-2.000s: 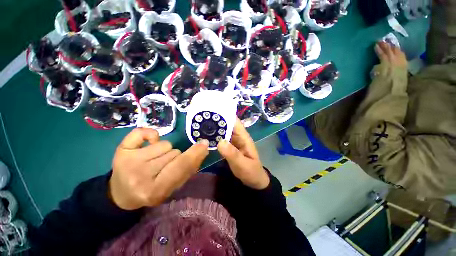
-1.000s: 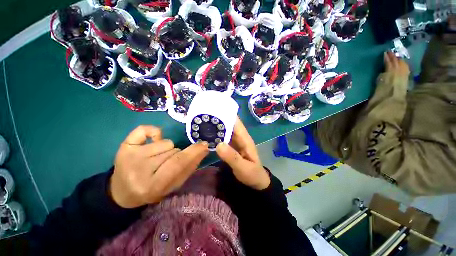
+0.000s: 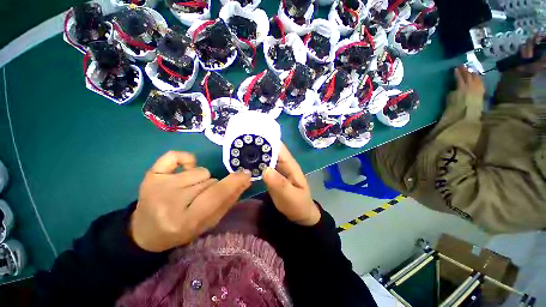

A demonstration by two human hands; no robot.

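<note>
A white camera housing [image 3: 252,125] is held up over the bench's near edge, its front turned up. It shows a black LED light board [image 3: 238,160] with a ring of several pale dots around a dark lens [image 3: 252,154]. My right hand [image 3: 293,189] grips the housing from its right side, with the thumb at the lower rim. My left hand [image 3: 182,201] has a fingertip on the lower rim of the front, its other fingers curled. Behind the housing stand many half-built camera units [image 3: 177,111], white shells with black parts and red wires.
The green bench [image 3: 60,144] has a thin white line on the left. More white shells [image 3: 9,255] lie at the left edge. A person in a brown jacket [image 3: 479,162] sits at the right. Blue stool [image 3: 359,180], metal frame [image 3: 413,270] and cardboard box [image 3: 500,264] are below.
The view has shifted, so the bench units appear farther right and up than two seconds ago. My hands hold the housing in nearly the same pose.
</note>
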